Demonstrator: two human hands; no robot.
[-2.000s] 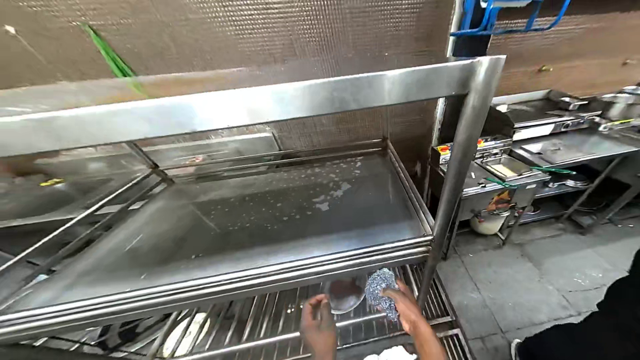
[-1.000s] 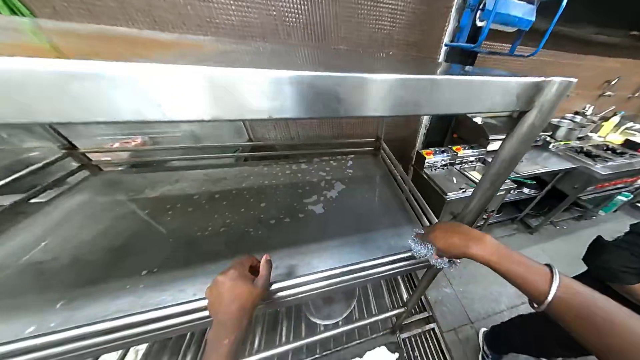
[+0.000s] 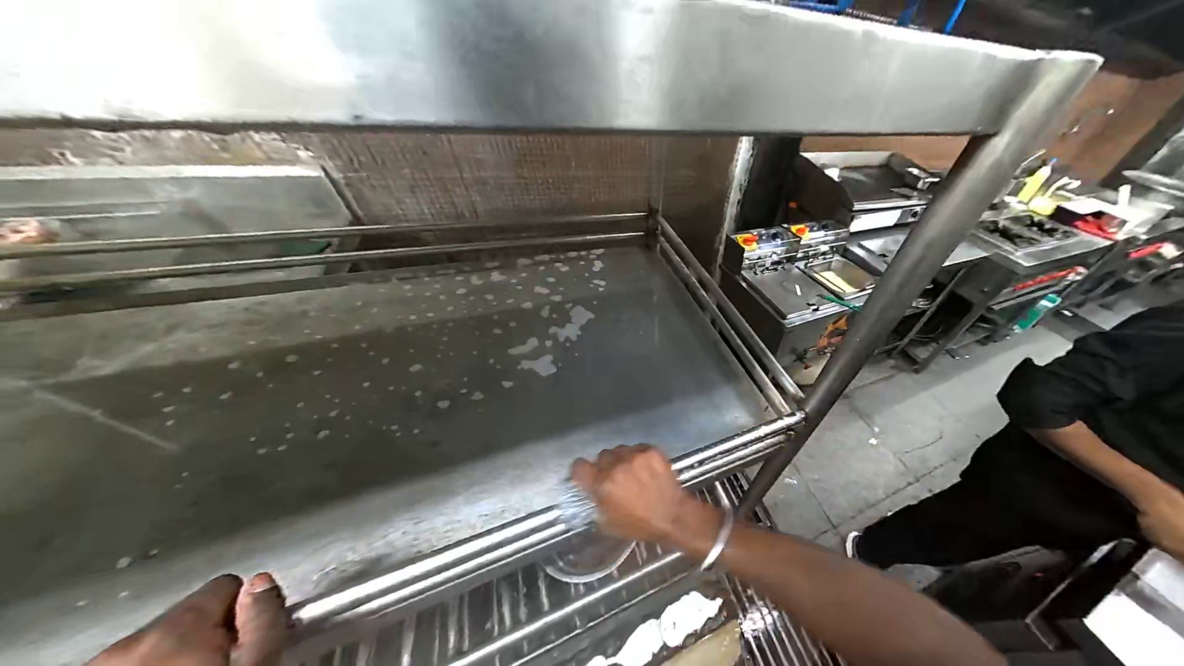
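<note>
My right hand (image 3: 638, 490), with a metal bangle on the wrist, presses a steel wool scrubber (image 3: 577, 507) against the front rails (image 3: 435, 569) of a stainless steel shelf rack. The scrubber is partly hidden under the fingers and blurred. My left hand (image 3: 236, 615) is at the left end of the visible front rails, thumb beside the fingers; whether it grips the rail does not show. Behind the rails lies the steel shelf (image 3: 388, 370), wet with scattered pale spots of foam or water.
A slatted lower shelf (image 3: 499, 601) holds a clear round bowl (image 3: 592, 560) and white material. A slanted steel post (image 3: 888, 305) stands at the right. Beyond it are fryers (image 3: 805, 287), a griddle (image 3: 869, 180), and a person in black clothing (image 3: 1091, 416) on the right.
My right hand has moved left along the front rails with the scrubber, from the corner by the post. Two seconds ago both hands were below the rails, near the bowl. The view has moved closer.
</note>
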